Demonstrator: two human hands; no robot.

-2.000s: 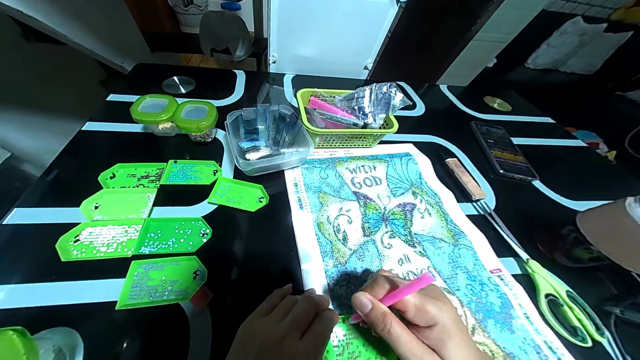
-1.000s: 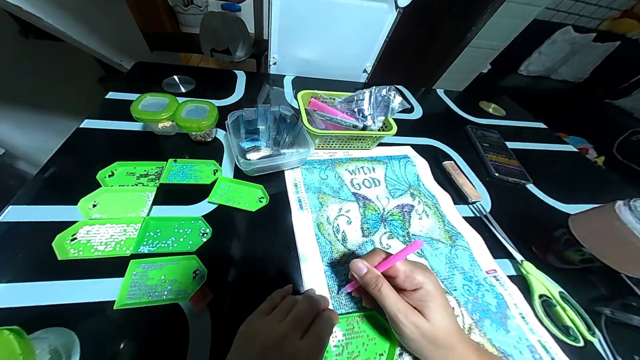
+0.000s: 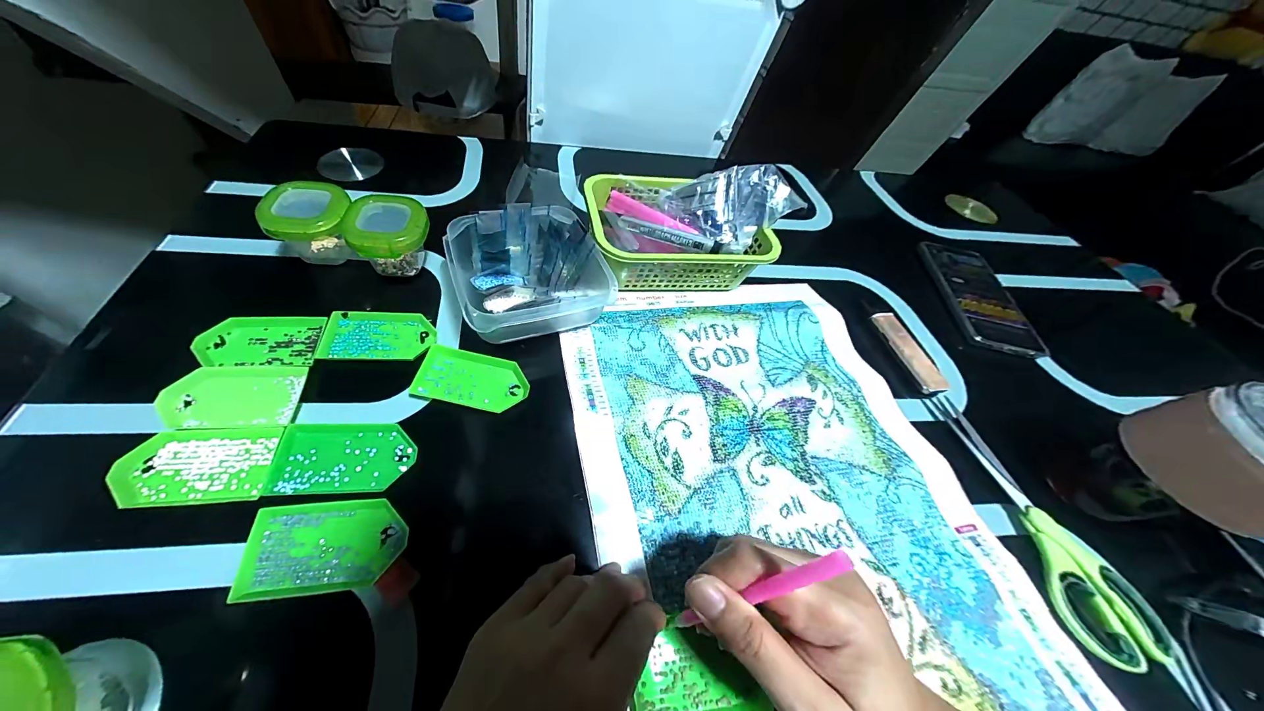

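My right hand (image 3: 800,632) grips a pink applicator pen (image 3: 790,583), its tip at the upper edge of a green bead tray (image 3: 686,676) that holds small drills. My left hand (image 3: 563,637) rests beside that tray with its fingers curled, on the left margin of a diamond painting canvas (image 3: 755,425); whether it holds the tray is hidden. The canvas shows a butterfly and lettering. To the left lie several green trays (image 3: 336,459) with drills in them.
Behind the canvas stand a clear plastic container (image 3: 528,286) and a green basket (image 3: 681,267) with bags and pens. Two green-lidded jars (image 3: 385,232) are at the back left. Scissors (image 3: 1096,592), tweezers (image 3: 973,444) and a phone (image 3: 983,296) lie on the right.
Over the last second my right hand has brought the pen from the canvas back to the green tray, where it also was two seconds ago. My left hand has stayed in place.
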